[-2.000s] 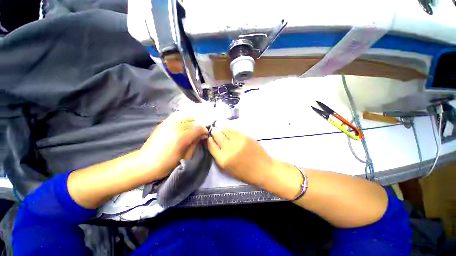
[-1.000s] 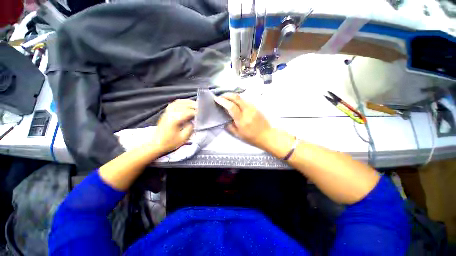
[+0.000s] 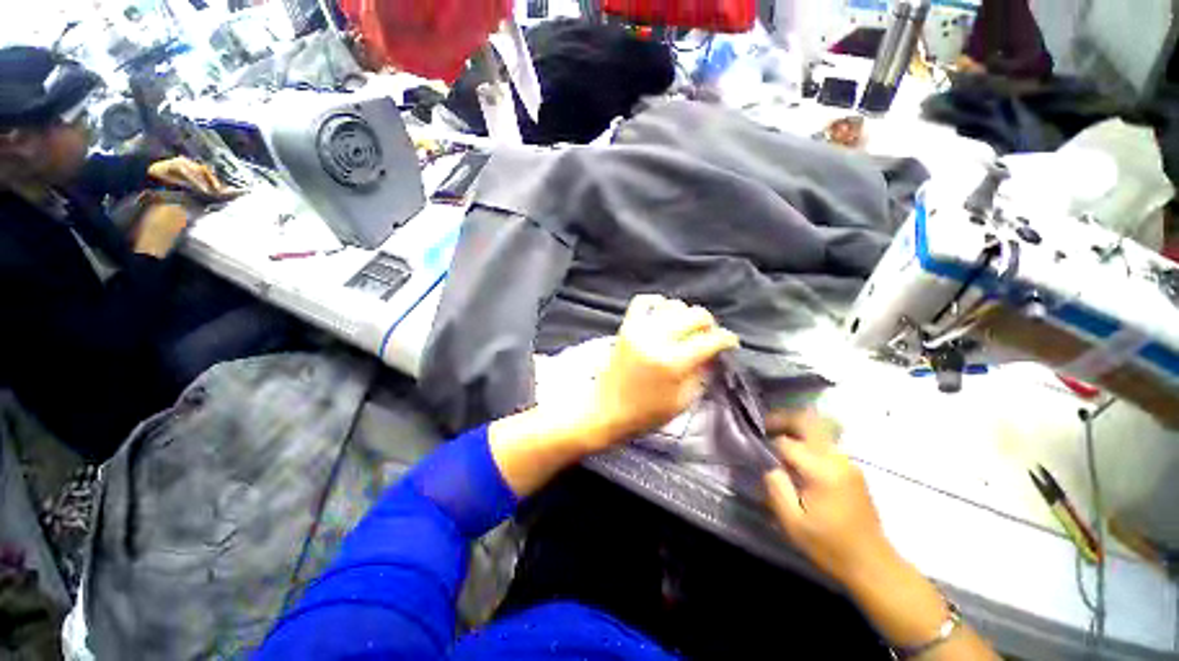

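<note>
A large dark grey garment (image 3: 724, 207) lies across the white table left of the machine needle area. My left hand (image 3: 659, 362) grips a part of the garment, with pale lining (image 3: 569, 372) under and beside it. My right hand (image 3: 817, 488), slightly blurred, is at the right side of a folded grey-purple piece (image 3: 734, 420) that hangs between both hands near the table's front edge. Its fingertips are partly hidden by the cloth. The presser foot and needle area (image 3: 949, 362) is to the right, apart from the hands.
Thread snips (image 3: 1065, 514) lie on the table at right, by a thin cord (image 3: 1094, 465). The sewing machine head (image 3: 1060, 304) is at right. A grey motor housing (image 3: 347, 162) stands at left. A person in dark clothes (image 3: 65, 245) sits far left. Grey garments (image 3: 226, 478) hang below the table at left.
The view has swung left and up, showing the neighbouring person and workplace. The hands have moved away from the needle, pulling the folded piece towards the table's front edge, the left hand raised higher.
</note>
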